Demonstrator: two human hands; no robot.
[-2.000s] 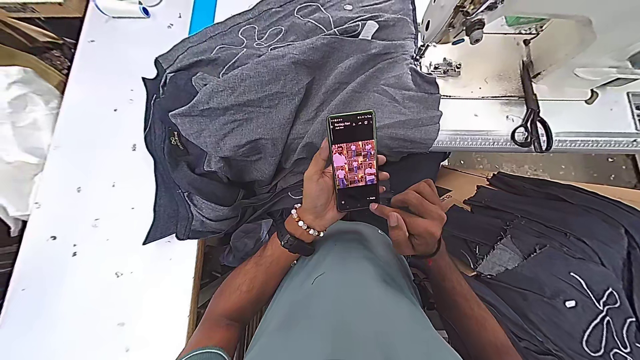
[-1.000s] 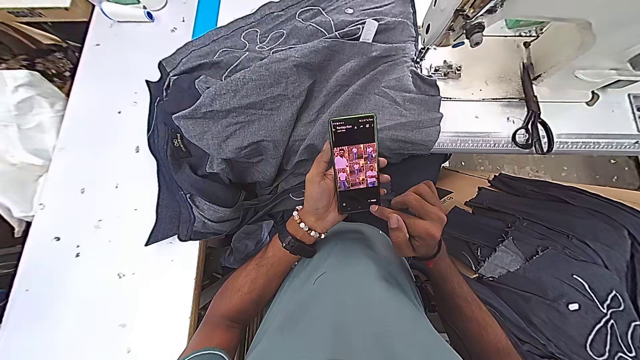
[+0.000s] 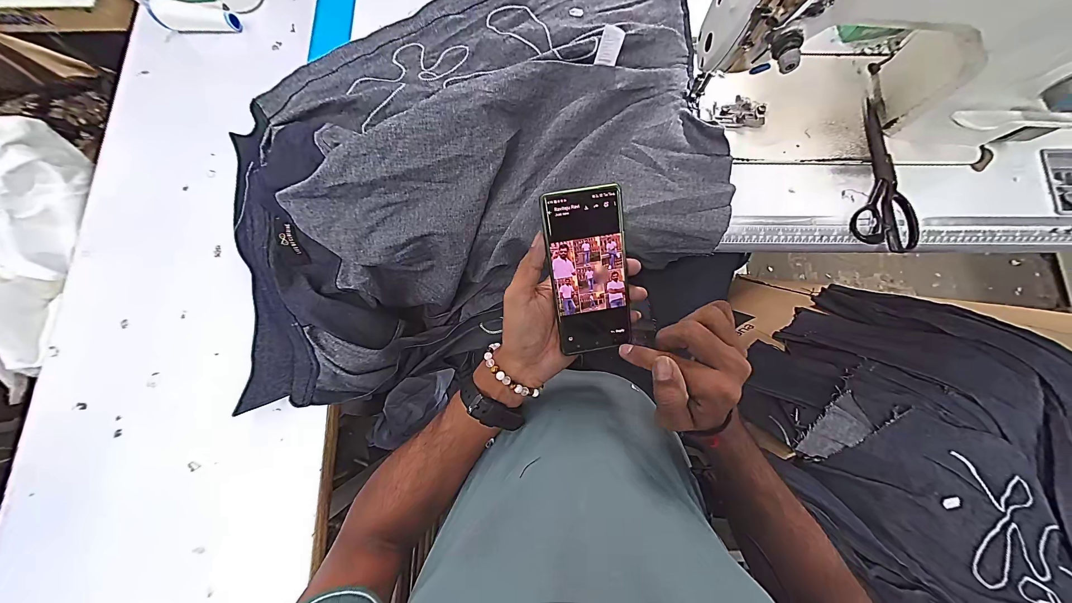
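Observation:
My left hand (image 3: 540,322) holds a smartphone (image 3: 586,272) upright in its palm, the lit screen facing me with a grid of photos on it. My right hand (image 3: 699,364) is half curled, and its index fingertip lies at the phone's lower right corner; whether it touches the screen I cannot tell. Behind the phone a grey and navy garment (image 3: 469,176) lies bunched on the white table, with a sewn label at its collar and white thread loops on top. A beaded bracelet (image 3: 507,377) and a dark wristband (image 3: 490,408) circle my left wrist.
At the upper right stands a sewing machine (image 3: 921,63), with black-handled scissors (image 3: 883,184) on its bed. Dark cut fabric (image 3: 946,402) with white thread lies over cardboard at the right. The white table (image 3: 167,335) has lint specks; a thread spool (image 3: 197,17) sits at its far edge.

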